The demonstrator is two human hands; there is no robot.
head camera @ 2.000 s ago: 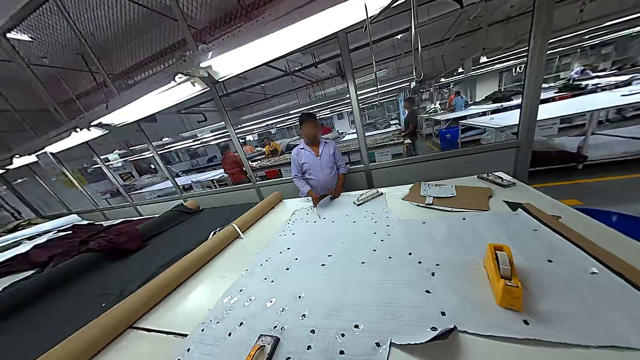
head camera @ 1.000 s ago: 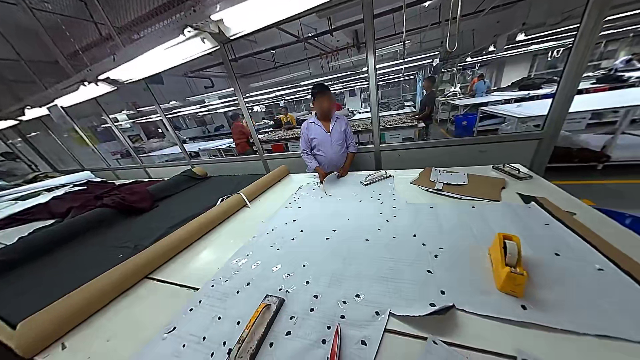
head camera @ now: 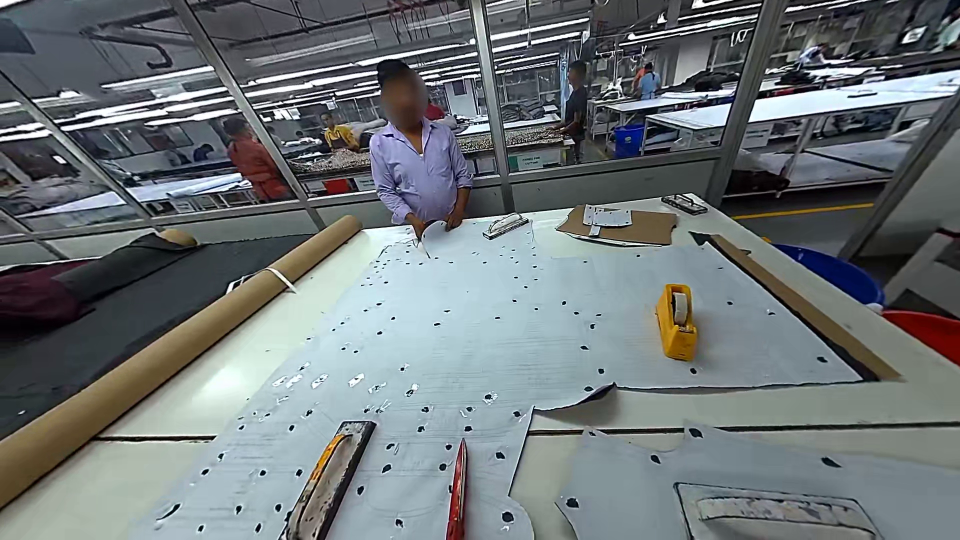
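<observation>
Neither of my hands shows in the head view. A large sheet of white pattern paper with many small dark holes lies over dark fabric on the table. Near the bottom edge, a worn metal weight with a yellow handle rests on the paper, and a red pointed tool lies to its right. The yellow tape dispenser stands on the sheet's right part. At bottom right, a flat weight with a pale handle sits on a separate paper piece.
Across the table a co-worker in a light purple shirt handles the paper's far edge, beside another weight. A long brown cardboard tube runs along the left, next to dark fabric. Brown card pieces lie at the far right.
The view has shifted forward and down, bringing more of the near table into sight. The co-worker remains at the far edge with both hands low at the paper.
</observation>
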